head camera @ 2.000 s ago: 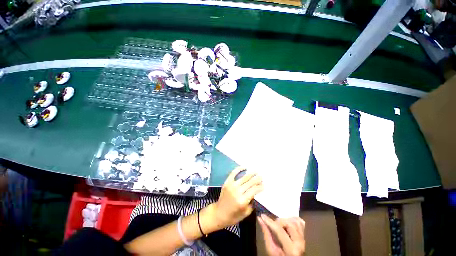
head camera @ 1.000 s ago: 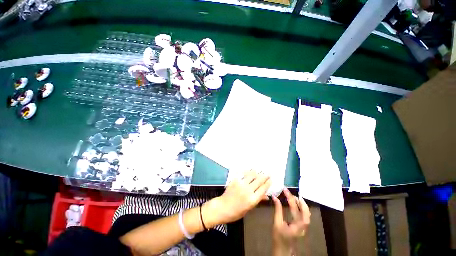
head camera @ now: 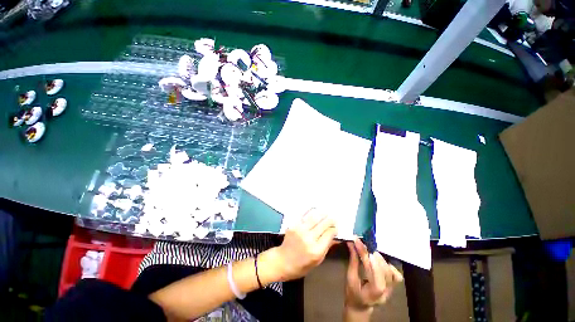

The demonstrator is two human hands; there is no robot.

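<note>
A large white sheet (head camera: 315,163) lies on the green bench and reaches its front edge. My left hand (head camera: 309,244) rests on the sheet's near end, with its fingers bent over it at the bench edge. My right hand (head camera: 372,277) is just right of it, below the edge, with thumb and fingers close together near the sheet's corner. A small dark thing (head camera: 371,240) shows at the right fingertips; I cannot tell what it is. Whether the right fingers grip it or the sheet is unclear.
Two wavy white strips (head camera: 400,188) lie at right. White pieces (head camera: 183,200) are heaped on a clear tray (head camera: 94,223) at left. Behind them is a pile of white assemblies (head camera: 230,75); more assemblies (head camera: 34,132) lie far left. A grey post (head camera: 447,53) stands behind. A red bin (head camera: 116,261) is below.
The view has shifted, so the bench things sit further left than at first. My hands have come together at the sheet's near end. The dark thing has come into view at the right fingertips.
</note>
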